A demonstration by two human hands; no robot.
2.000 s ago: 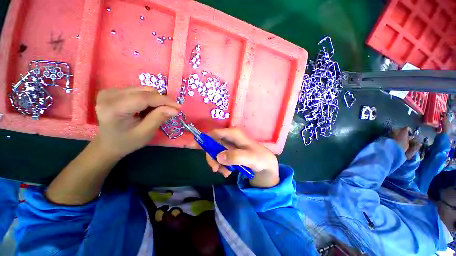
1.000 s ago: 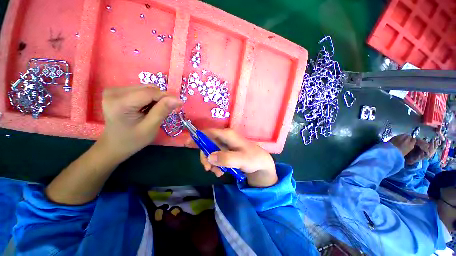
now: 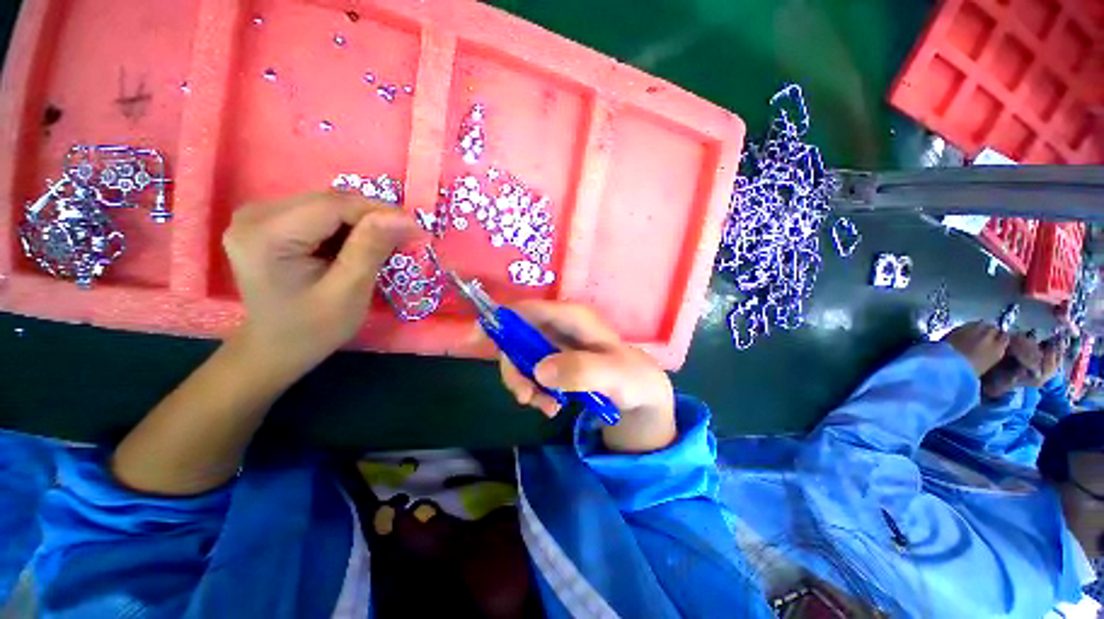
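My left hand [image 3: 303, 266] pinches a silver runner frame with small round parts [image 3: 409, 288] between thumb and fingertips, over the front edge of the long red sorting tray [image 3: 194, 218]. My right hand [image 3: 593, 375] is closed around the blue handles of the side cutters [image 3: 523, 343]. The cutters' silver jaws point up and left, close to the frame's right side; whether they touch it is unclear. Small cast parts [image 3: 515, 220] lie heaped in the third compartment. More small parts [image 3: 367, 186] lie in the second, partly behind my left hand.
Runner frames with parts [image 3: 75, 224] lie in the far-left compartment. Tangled empty runners [image 3: 778, 218] lie on the green bench right of the tray. A grey metal bar [image 3: 969, 191] and a red multi-pocket tray [image 3: 1011, 79] are at the right. Another person's blue sleeve [image 3: 896, 399] is at the lower right.
My left hand and the runner frame have shifted slightly left, and the frame has turned. The cutters have moved slightly right, and their jaws now stand a little away from the frame's middle.
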